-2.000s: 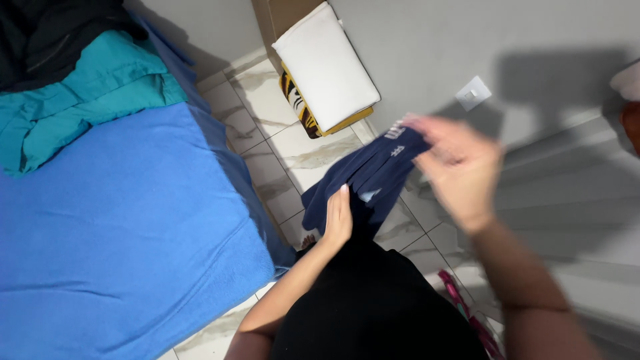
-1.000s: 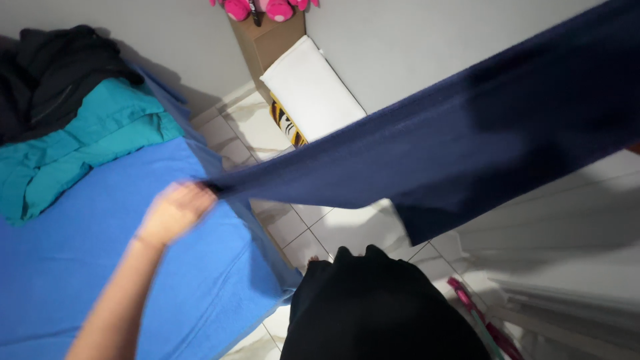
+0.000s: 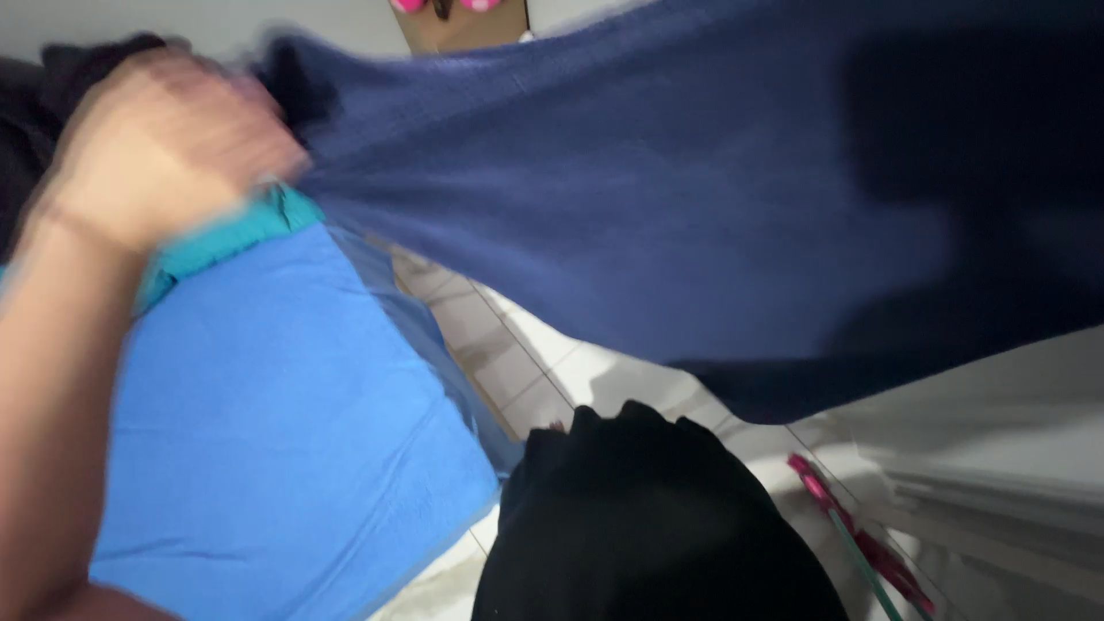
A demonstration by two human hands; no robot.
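A navy blue cloth garment (image 3: 621,181) is stretched in the air across the upper middle and right of the view. My left hand (image 3: 172,147), blurred, grips its left end at the upper left, over the bed. The cloth's far end runs out of the frame at the right, and my right hand is not in view. Behind my left hand lie a teal cloth (image 3: 233,237) and dark clothing (image 3: 21,129) on the bed.
A bed with a blue sheet (image 3: 293,414) fills the lower left. Tiled floor (image 3: 517,345) runs between bed and wall. A cardboard box (image 3: 466,30) with pink items stands at the top. A pink object (image 3: 819,492) and a thin green stick (image 3: 862,565) lie lower right.
Two seconds ago both hands were at the bunched navy garment; it has since been spread wide. My left hand has moved up and left with its end, and my right hand has left the view.
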